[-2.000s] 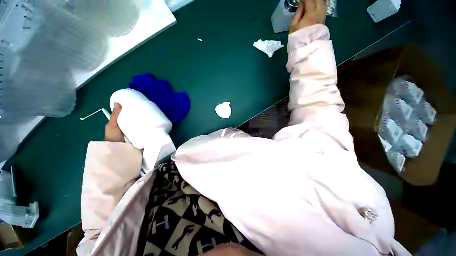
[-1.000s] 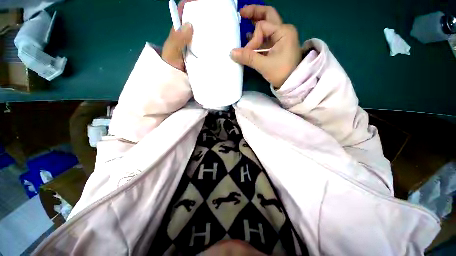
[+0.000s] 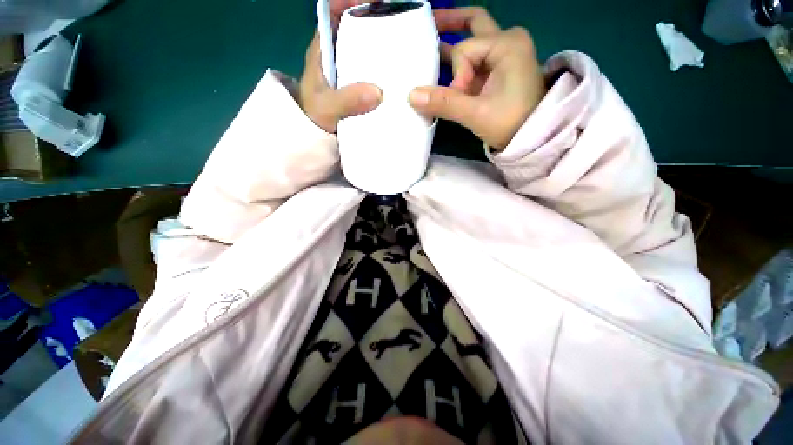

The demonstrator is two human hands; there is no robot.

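Observation:
A glossy white camera housing (image 3: pixel 387 130) is held upright against the front of the jacket, its dark opening at the top. My left hand (image 3: pixel 335 91) grips its left side, thumb on the front, beside a slim white flap (image 3: pixel 326 39). My right hand (image 3: pixel 487 78) is at its right side, with the thumb tip on the front surface and the index finger curled. No swab can be made out in my right hand. A bit of royal-blue cloth (image 3: pixel 451 37) shows behind my right fingers.
A white tissue scrap (image 3: pixel 680 47) and a translucent bottle (image 3: pixel 735 19) lie on the green bench (image 3: pixel 600 113) at the upper right. An angular white unit (image 3: pixel 52 96) is at the left end. Blue bins (image 3: pixel 91 313) and cartons (image 3: pixel 713 235) sit below the bench edge.
My right hand has come back from the bottle to the housing. The housing has turned upright before me. Since a second ago its top has tipped to show the opening, and the thin swab stick no longer shows.

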